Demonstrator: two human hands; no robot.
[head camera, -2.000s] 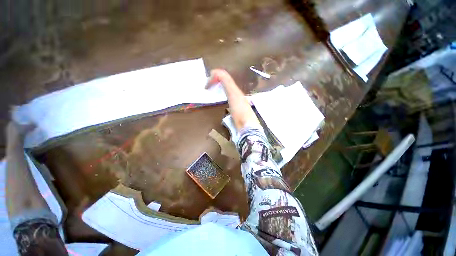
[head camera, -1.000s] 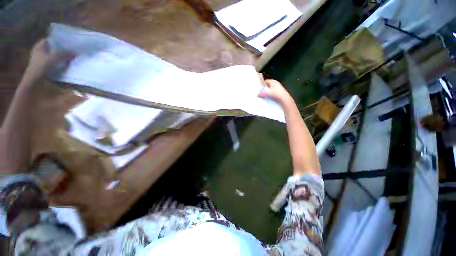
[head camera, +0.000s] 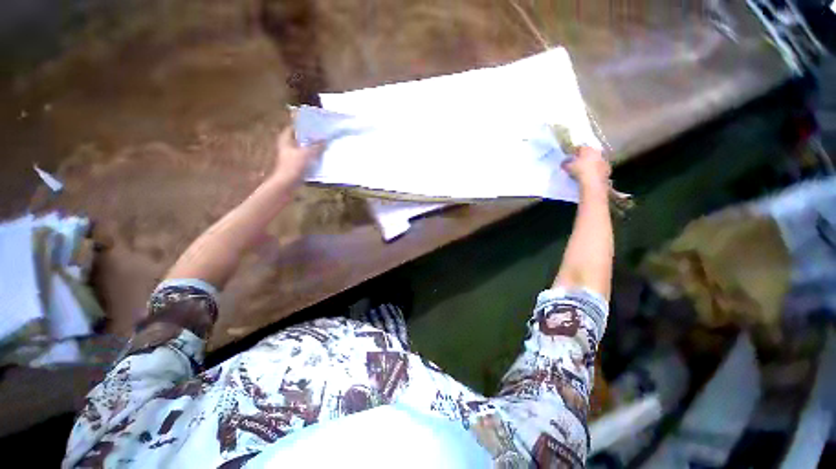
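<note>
A stack of white cut panels (head camera: 440, 137) is held by its two ends over the brown table's front edge. My left hand (head camera: 298, 158) grips its left end, and my right hand (head camera: 588, 168) grips its right end, thumb on top. A brownish edge shows along the front underside. More white pieces (head camera: 399, 218) show below the held stack on the table; most of them are hidden by it. I cannot tell whether the held stack touches what lies under it.
White cut parts (head camera: 46, 284) lie piled on the brown table (head camera: 165, 183) at the left, with a small white scrap (head camera: 48, 178) behind. The green floor (head camera: 477, 284) lies beyond the table edge. Brown paper waste (head camera: 724, 261) is at the right, blurred.
The view has swung right along the table. My hands have carried the white stack from the left pile to the far-right stack. The orange box is out of view.
</note>
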